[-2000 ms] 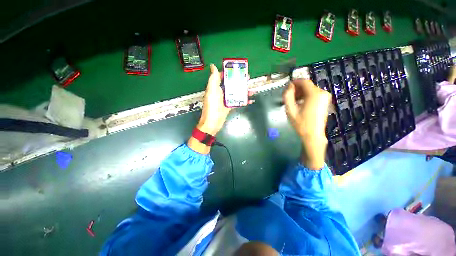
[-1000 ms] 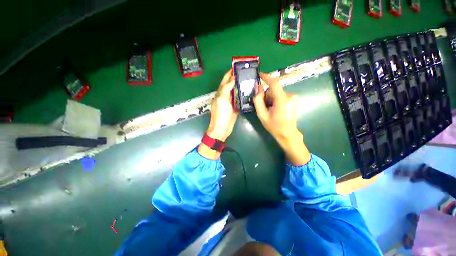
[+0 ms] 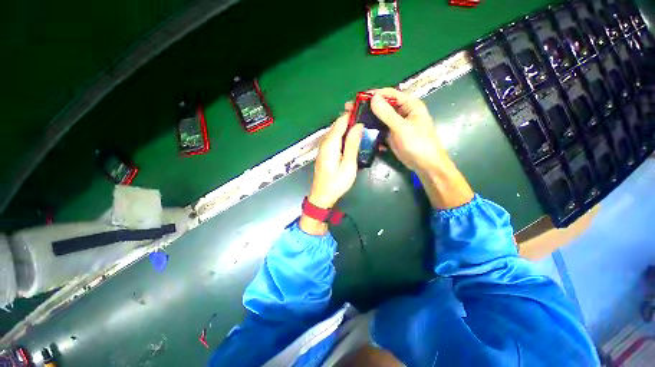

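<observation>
A phone unit (image 3: 368, 140) with a red rim and a black inner part is held between both hands, above the pale edge strip (image 3: 269, 169). My left hand (image 3: 335, 161) grips its left side and wears a red wrist strap (image 3: 321, 211) with a thin dark cord. My right hand (image 3: 411, 129) covers its upper right part with the thumb on its face. The fingers hide much of the unit, so how fully the black part sits in the red rim cannot be told.
Red-rimmed phone bodies (image 3: 250, 105) lie spaced on the green conveyor (image 3: 316, 72). A black blister tray (image 3: 574, 107) is at the right. A wrapped post (image 3: 86, 247) stands at the left. A blue blob (image 3: 159, 261) and a red scrap (image 3: 204, 338) lie on the bench.
My right hand has come from beside the tray to the phone in my left hand. A black part now covers the green board seen earlier. The view has turned and shifted.
</observation>
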